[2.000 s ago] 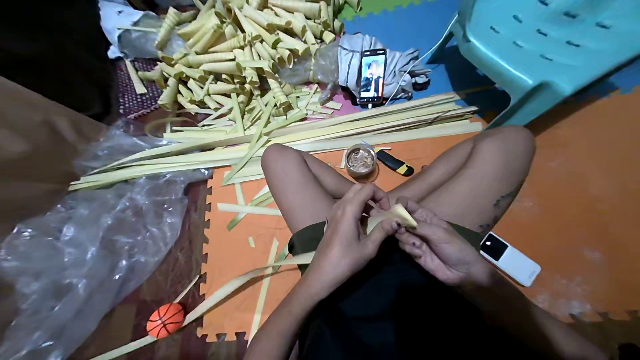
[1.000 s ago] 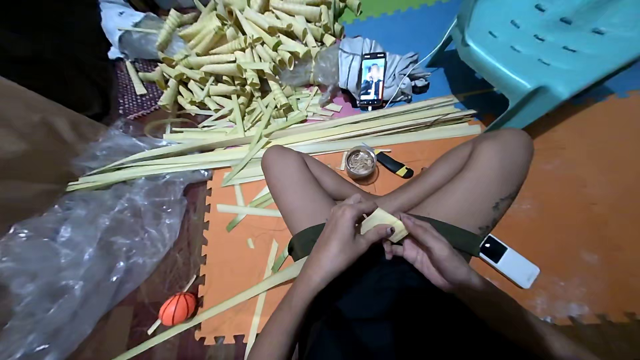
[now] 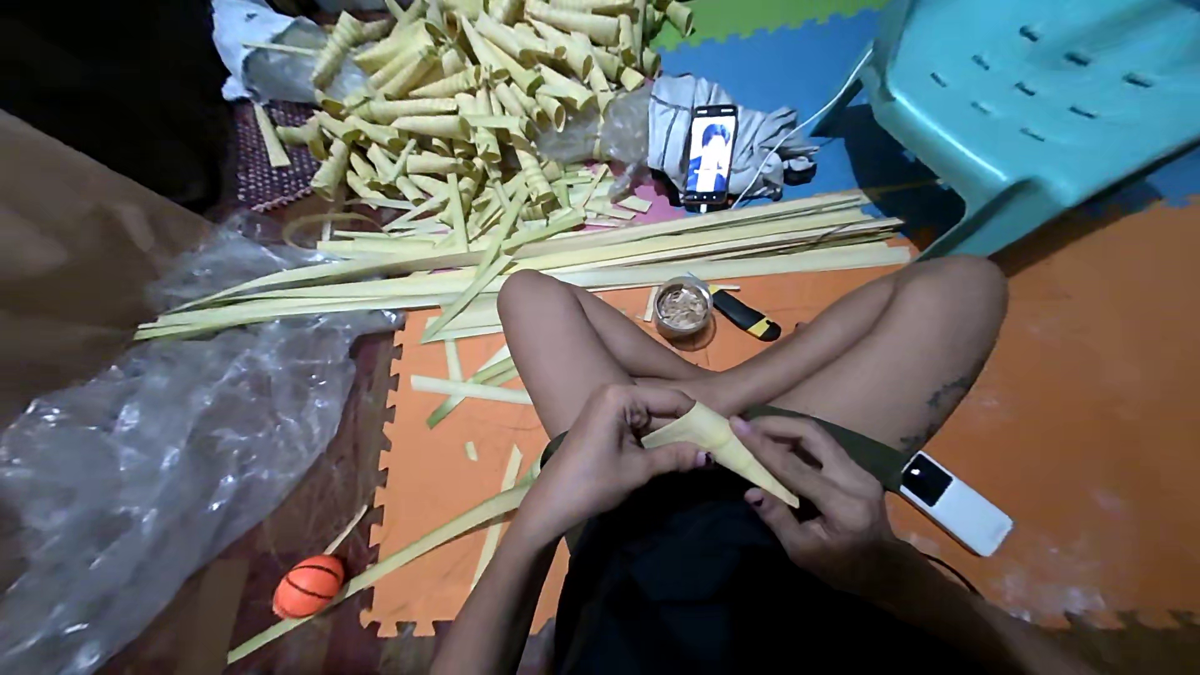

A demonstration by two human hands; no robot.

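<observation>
Above my lap, a pale yellow-green palm-leaf strip is rolled into a cone (image 3: 727,447), its wide end to the left and its tip pointing down and right. My left hand (image 3: 623,450) grips the wide end between thumb and fingers. My right hand (image 3: 820,487) holds the cone's narrow part with thumb and fingertips. A long leaf strip (image 3: 431,540) trails from beneath my left forearm toward the lower left; whether it joins the cone is hidden. Beyond my crossed legs stand an open jar of small light bits (image 3: 683,307) and a black and yellow utility knife (image 3: 745,314).
Long leaf strips (image 3: 600,267) lie across the mat past my knees, with a heap of rolled leaf cones (image 3: 469,94) behind. A lit phone (image 3: 711,157) leans on grey cloth. Clear plastic (image 3: 178,450), a small orange ball (image 3: 308,586), a teal chair (image 3: 1012,103) and a white device (image 3: 954,503) surround me.
The leaf piece between my hands now shows as a longer cone pointing down and right. Both hands have shifted around it, the right one now along its narrow end.
</observation>
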